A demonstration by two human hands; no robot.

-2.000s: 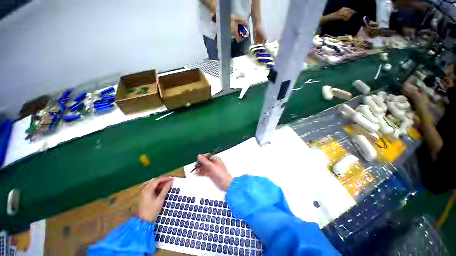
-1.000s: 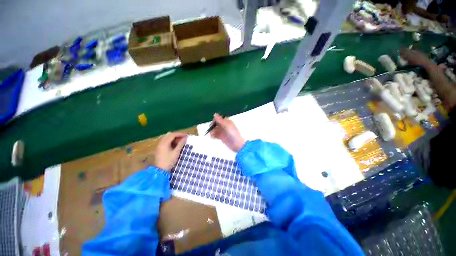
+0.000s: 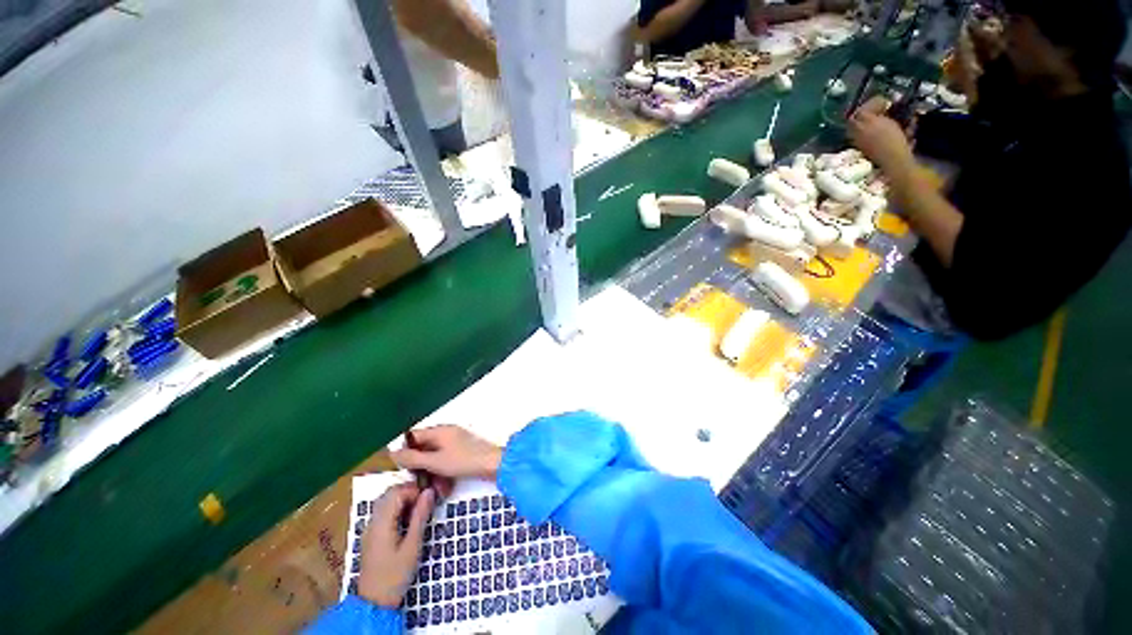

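The white sticker sheet (image 3: 497, 564) with rows of small dark rounded pieces lies under my hands at the bottom centre. My right hand (image 3: 449, 454) holds a thin dark pointed tool (image 3: 416, 461) over the sheet's top left part. My left hand (image 3: 395, 543) rests on the sheet's left side, its thumb and fingertips drawn together near the tool's lower end. Whether a tiny piece is between those fingertips cannot be told.
A grey metal post (image 3: 546, 186) stands beyond my hands. The green belt (image 3: 410, 360) runs behind the bench. White housings (image 3: 795, 211) are piled at the right on clear trays (image 3: 993, 521). Cardboard boxes (image 3: 348, 267) stand across the belt. A person in black (image 3: 1030, 174) works at the right.
The view has turned right. My right hand has come down to the left with the tool, and both hands are now close together, fingertips nearly meeting.
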